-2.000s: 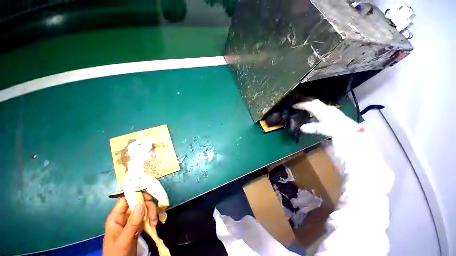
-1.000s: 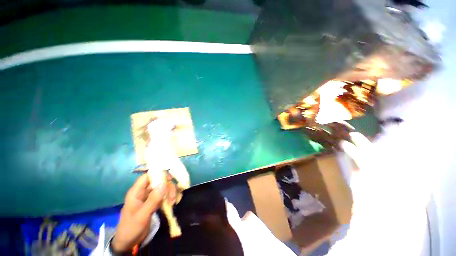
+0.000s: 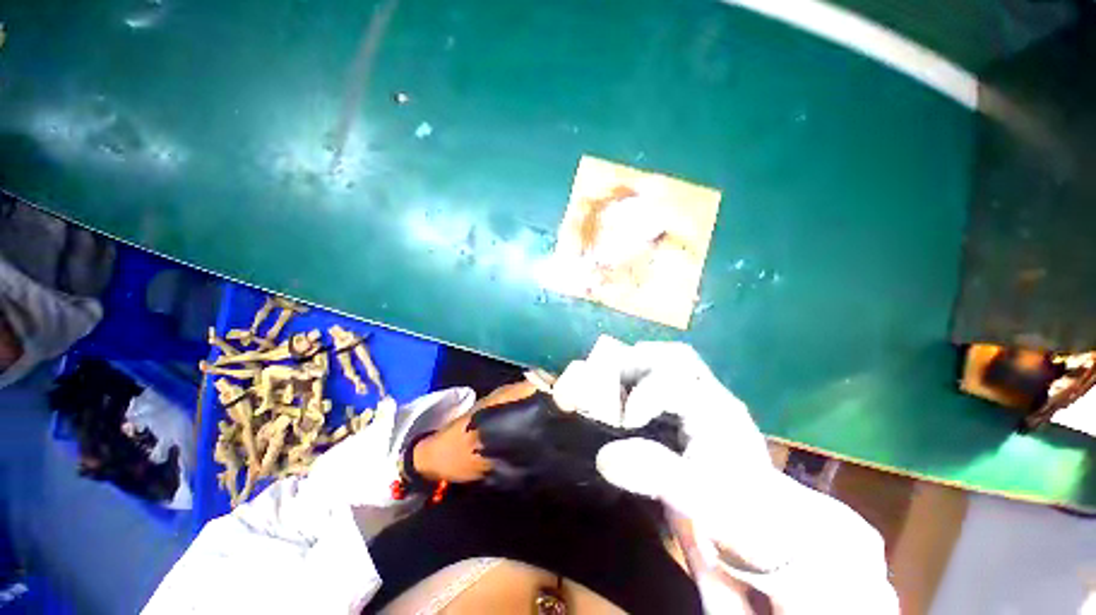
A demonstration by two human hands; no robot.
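Observation:
A black part [image 3: 535, 442] is held over my lap between both hands, in front of black clothing that blurs its outline. My left hand [image 3: 450, 452] is bare and closed at the part's left side, its fingers mostly hidden behind it. My right hand [image 3: 685, 439], in a white glove, pinches the part's right side. A small pale end shows above my left hand; I cannot tell what it belongs to. The square tan board [image 3: 690, 274] with brown stains and a white smear [image 3: 637, 236] lies flat on the green bench.
A blue bin [image 3: 415, 360] of tan leg-like pieces [image 3: 277, 402] stands below the bench at left. Farther left is another bin with black parts [image 3: 108, 433]. The dark heating box [image 3: 1034, 204] glows at its mouth at right. Another person's sleeve [image 3: 42, 306] shows at the left edge.
The view has swung left. My right hand has come from the box to my lap with a black part. My left hand has moved off the board and now holds that part too.

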